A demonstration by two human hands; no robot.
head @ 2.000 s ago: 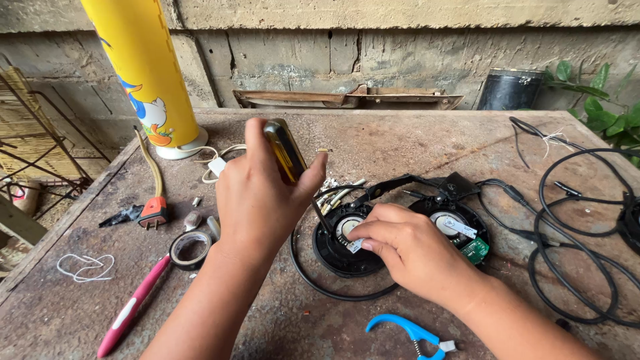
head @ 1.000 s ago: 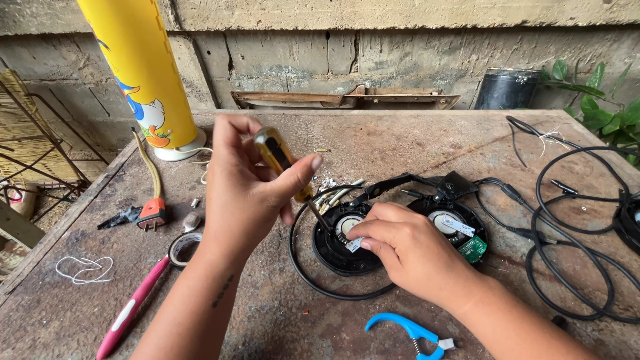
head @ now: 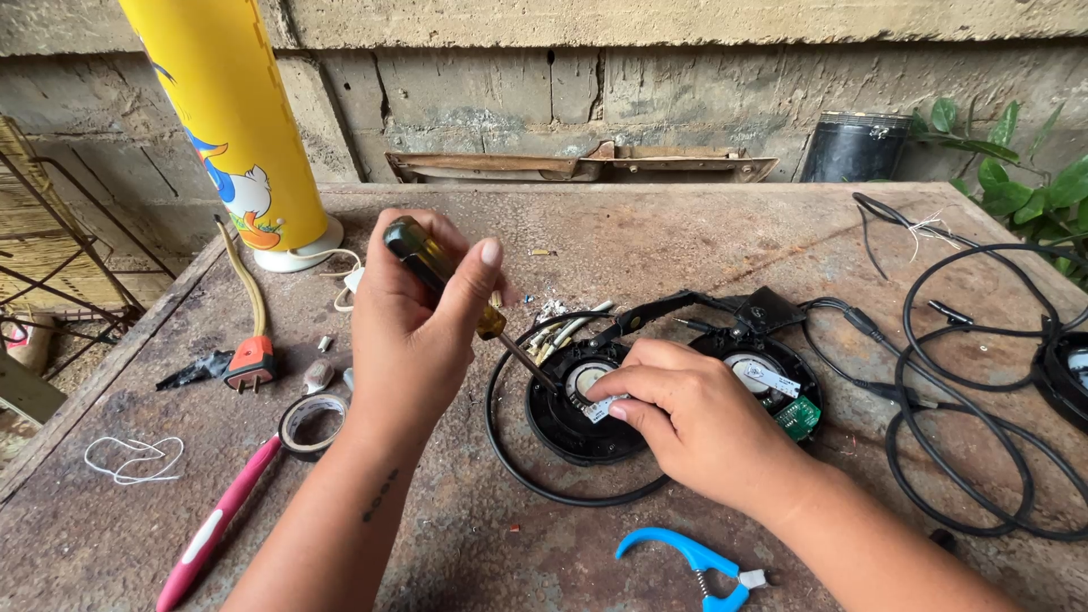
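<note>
My left hand (head: 433, 314) grips the dark and amber handle of a screwdriver (head: 489, 319). Its shaft slants down to the right, the tip at the upper left part of an open black headphone earcup (head: 565, 438). With thumb and fingers, my right hand (head: 680, 408) pinches a small white labelled piece (head: 602, 409) over that earcup's round speaker. Just right of it lies the second open earcup (head: 812, 370), with a white strip (head: 765, 378) and a green circuit board (head: 797, 418). The black headband (head: 654, 312) arches behind both.
Blue-handled cutters (head: 693, 552) lie near the front. At left are a pink pen-like tool (head: 225, 518), a tape roll (head: 313, 423), an orange plug (head: 251, 361) and white thread (head: 136, 459). A yellow cylinder (head: 246, 127) stands behind; black cables (head: 909, 382) coil at right.
My left hand's grip on the screwdriver handle has shifted, and the handle leans lower to the right than two seconds ago. The right hand stays at the same earcup.
</note>
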